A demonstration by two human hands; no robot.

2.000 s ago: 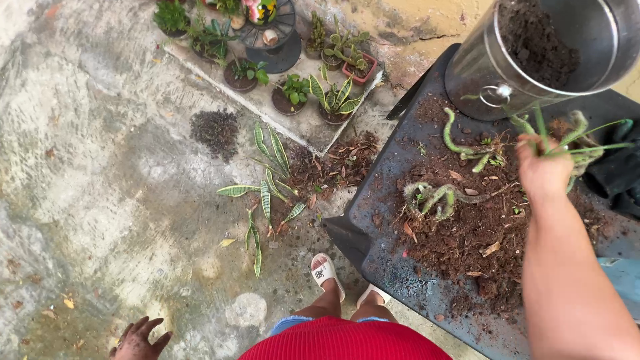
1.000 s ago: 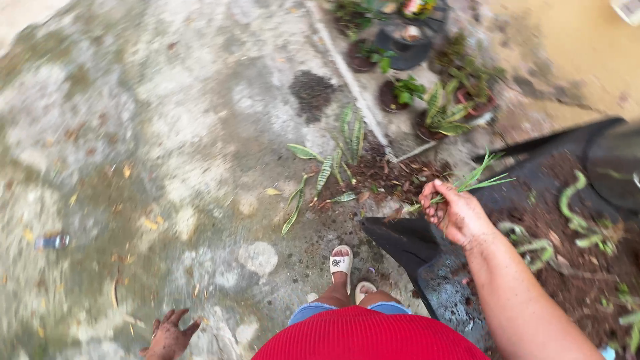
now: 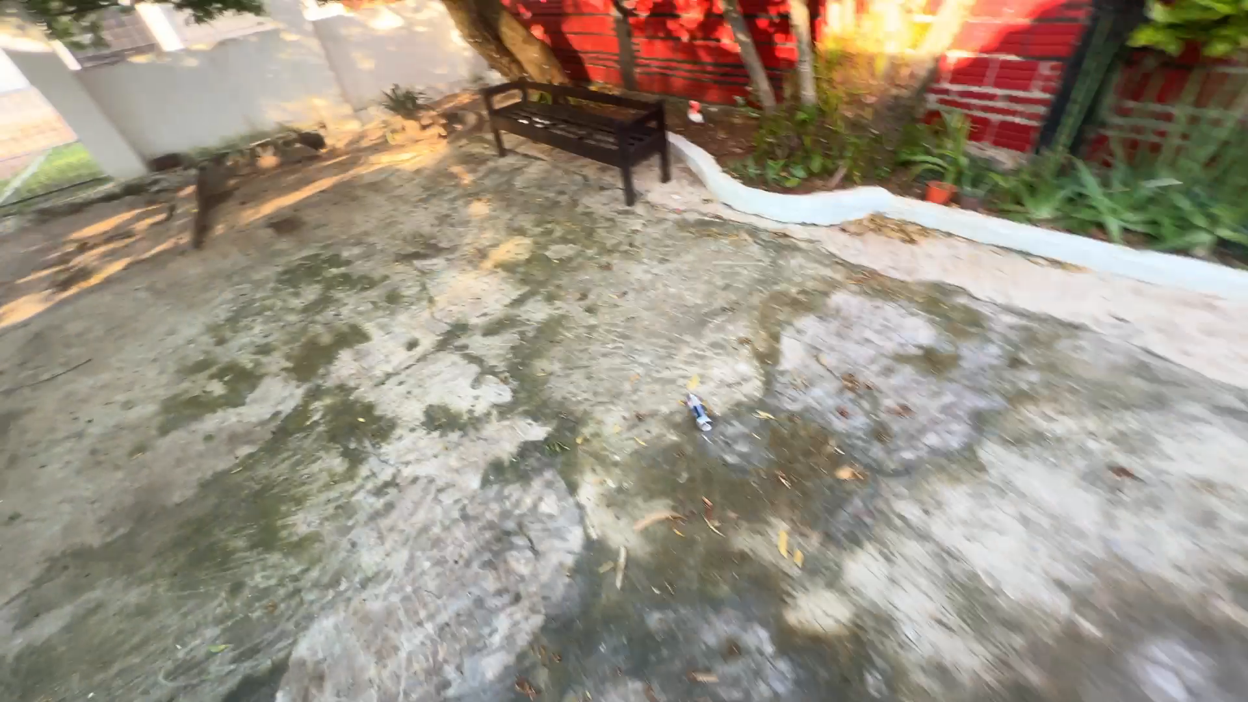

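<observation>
Neither my left hand nor my right hand shows in the head view at this moment, so what they hold is hidden. A stained concrete floor (image 3: pixel 468 390) fills most of the view, strewn with dry leaves. Near its middle lies a small crumpled blue and white item (image 3: pixel 699 412), too blurred to name more exactly. The plants, the soil-covered table and the metal bucket are out of view.
A dark slatted bench (image 3: pixel 575 127) stands at the back, before a tree trunk (image 3: pixel 502 44). A low white curb (image 3: pixel 838 205) edges a planted bed with an orange pot (image 3: pixel 940 192). Behind are a red brick wall (image 3: pixel 1014 83) and a pale wall (image 3: pixel 224 88).
The view has swung away from the table to the open yard. Both hands have left the view; one second ago my right hand held green leaves and my left hand was empty.
</observation>
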